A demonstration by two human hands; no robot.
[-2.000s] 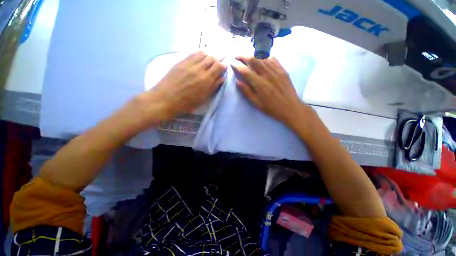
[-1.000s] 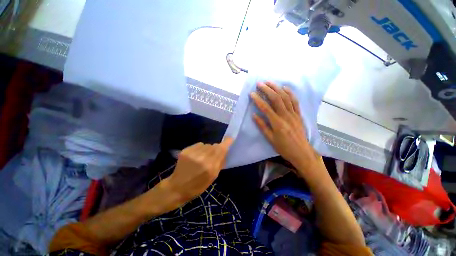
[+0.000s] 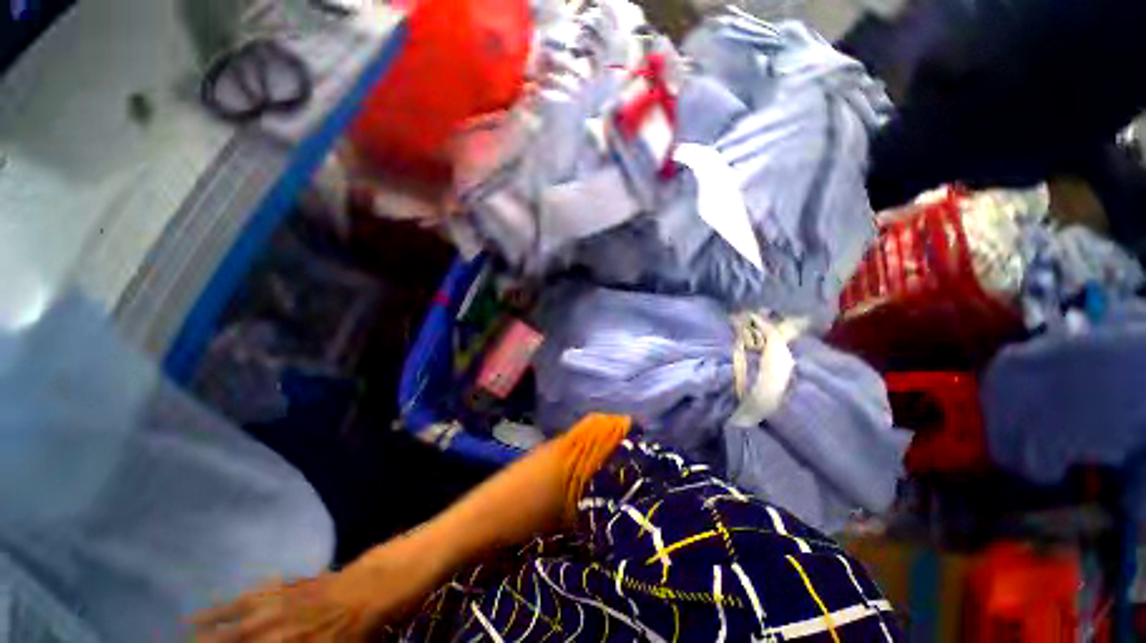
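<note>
Pale blue cloth (image 3: pixel 163 490) fills the lower left of the view. My right hand (image 3: pixel 283 612) is at the bottom left, at the cloth's edge. It is blurred and partly cut off by the picture's bottom edge. Its fingers point left and look stretched out, but whether they grip the cloth cannot be told. My left hand is out of view. The machine head and needle are out of view too.
Black-handled scissors (image 3: pixel 256 81) lie on the table (image 3: pixel 76 189) at upper left. A blue-rimmed holder (image 3: pixel 415 364) has a pink box (image 3: pixel 508 358) in it. Tied pale blue cloth bundles (image 3: pixel 641 352), a red bag (image 3: pixel 446 75) and a red basket (image 3: pixel 911 270) are to the right.
The view has swung to the right, away from the needle area. My left hand has gone out of view, and my right hand now shows at the bottom left. More bundles and bins show.
</note>
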